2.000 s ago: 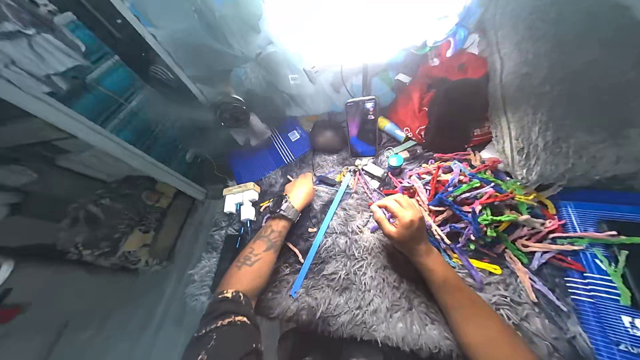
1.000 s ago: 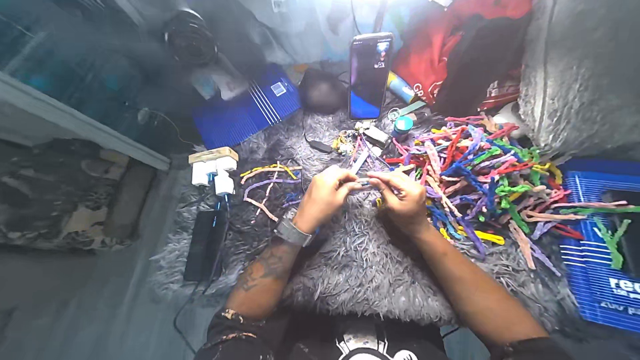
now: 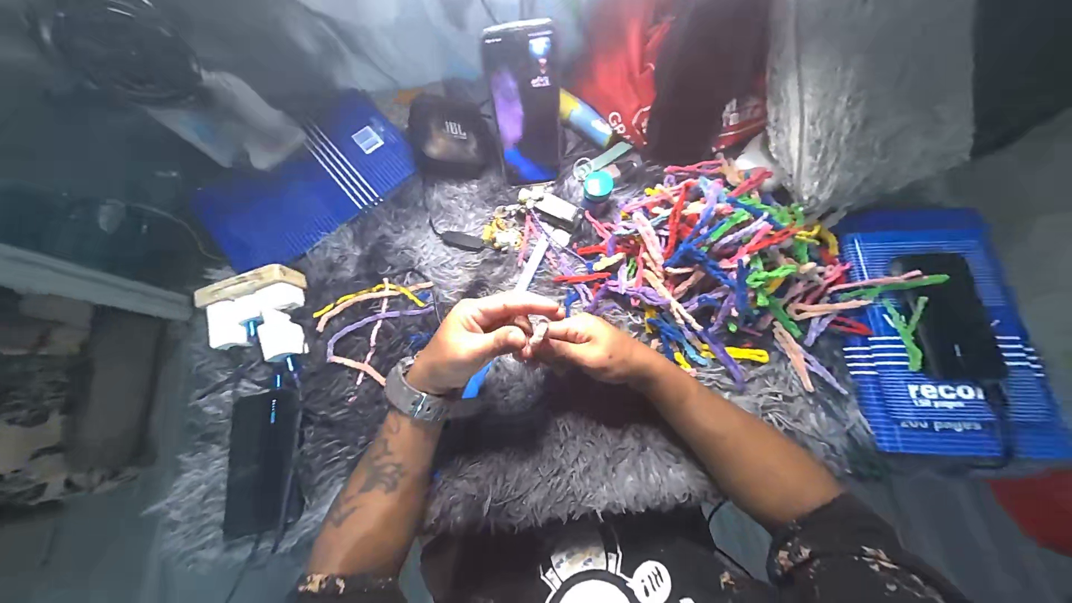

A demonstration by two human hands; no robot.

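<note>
My left hand (image 3: 486,335), with a grey watch at the wrist, meets my right hand (image 3: 586,345) over the grey furry cover. Fingertips of both hands pinch a small pale piece (image 3: 538,332), which looks like fuzzy craft stem; its exact shape is partly hidden. A light blue strip (image 3: 477,381) lies below my left hand, and a pale strip (image 3: 533,264) extends above the fingers. To the right of my right hand is a tangled pile of coloured fuzzy stems (image 3: 695,251). A few loose fuzzy stems (image 3: 368,322) lie left of my left hand.
A phone (image 3: 523,105) stands upright at the back, beside a black JBL case (image 3: 450,134) and a teal-lidded jar (image 3: 598,188). Blue notebooks (image 3: 938,419) and a dark phone are at right. White plugs (image 3: 280,335) and a black power bank (image 3: 262,461) sit at left.
My hands were apart two seconds ago and have come together. The long blue strip, earlier fully in sight between them, is now partly covered by my left hand. The view has moved closer.
</note>
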